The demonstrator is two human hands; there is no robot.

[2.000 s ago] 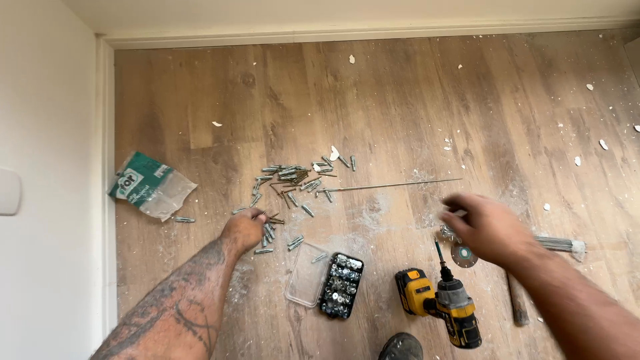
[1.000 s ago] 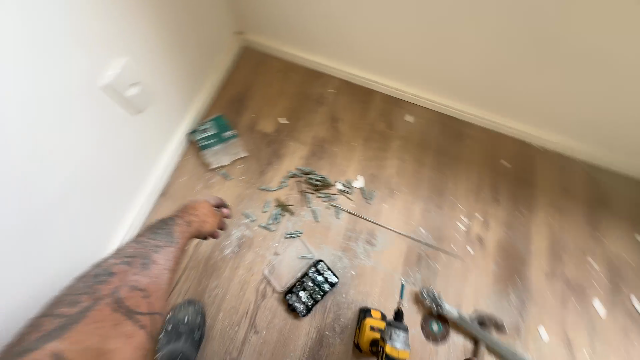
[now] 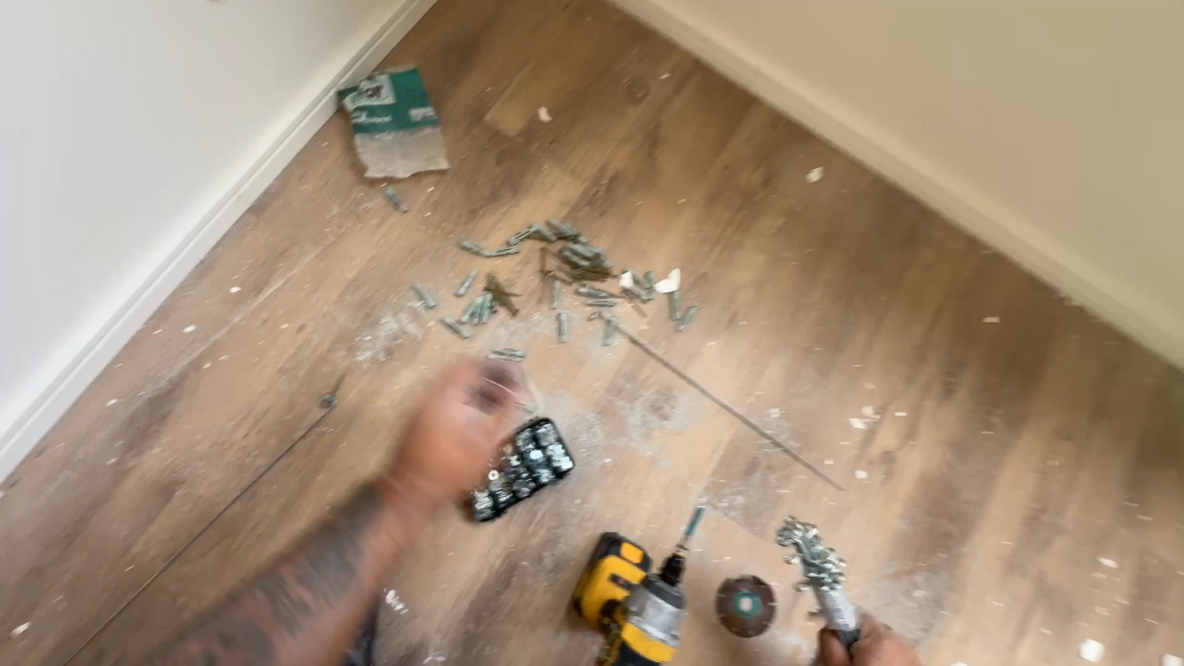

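Note:
My left hand [image 3: 458, 421], blurred, is over the near side of a black compartment box [image 3: 553, 447] of small metal hardware. A clear lid shows partly beyond its fingers; whether the hand grips anything is unclear. At the bottom right, my right hand [image 3: 868, 645] is closed around the grey end of a bundle of metal pieces [image 3: 812, 555]. Left of that bundle lie a cutting disc [image 3: 746, 606] and a yellow and black cordless driver [image 3: 638, 601] with a bit fitted. Grey wall plugs [image 3: 585, 254] and brownish screws [image 3: 500, 294] are scattered beyond the box.
A thin metal rod [image 3: 731, 407] slants across the wood floor; another [image 3: 208, 523] lies at left. A green and clear plastic packet [image 3: 396, 125] rests by the left skirting board [image 3: 199, 231]. White chips and dust dot the floor, and a second wall runs along the right.
My left hand has moved from the floor left of the wall plugs to the box. My right hand, empty two seconds ago, now grips the metal bundle. The view has turned.

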